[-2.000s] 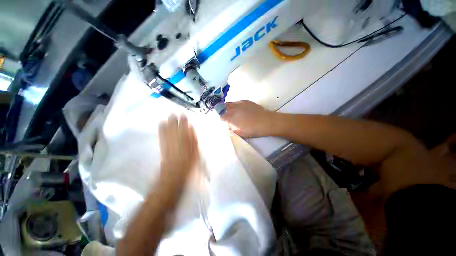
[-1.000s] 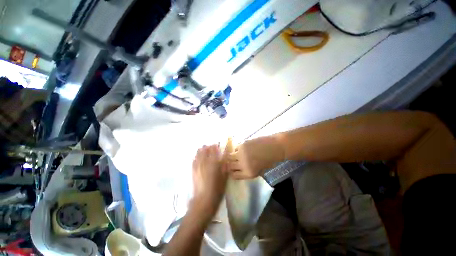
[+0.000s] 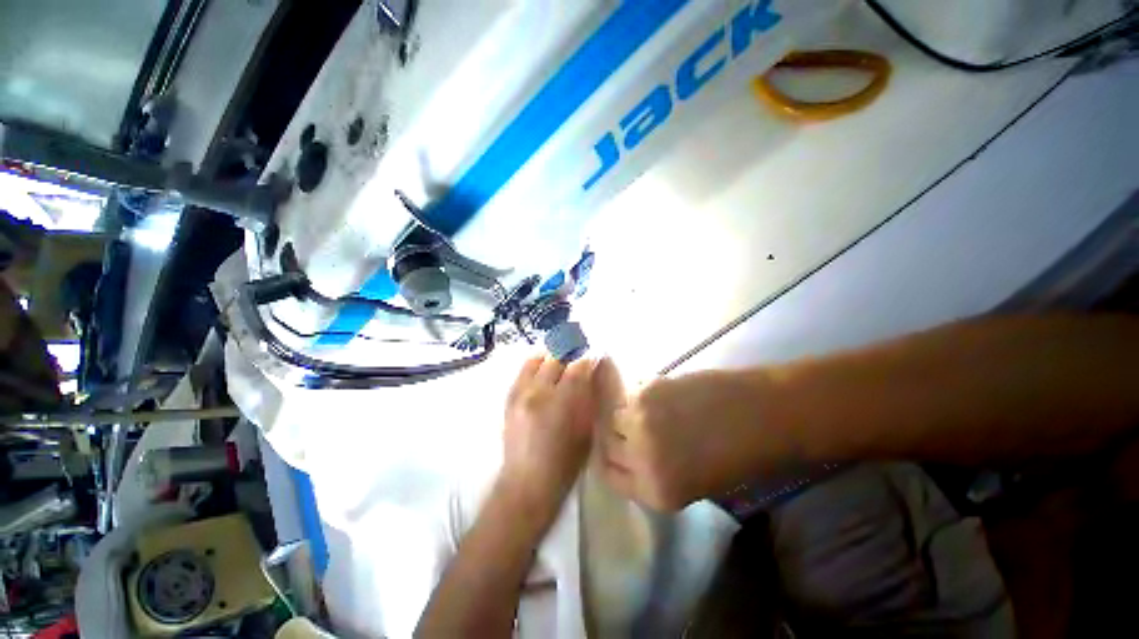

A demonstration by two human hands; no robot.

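White fabric (image 3: 387, 462) lies under the sewing machine head (image 3: 500, 137) and hangs over the table's front edge toward the lap. Glare hides its edges near the needle area (image 3: 550, 327). My left hand (image 3: 550, 424) and my right hand (image 3: 662, 437) are side by side just in front of the presser foot. Both pinch the fabric edge between their fingers. A cream strip of the fabric hangs down below my right hand.
A yellow-orange loop (image 3: 822, 85) lies on the machine bed, with a black cable (image 3: 974, 63) behind it. A cream machine body with a round wheel (image 3: 175, 587) stands at lower left. Beige trousers (image 3: 887, 549) show below the table edge.
My hands have left their spread position on the fabric and come together on its edge. Since one second ago they are nearer the presser foot. The view has moved closer to the machine.
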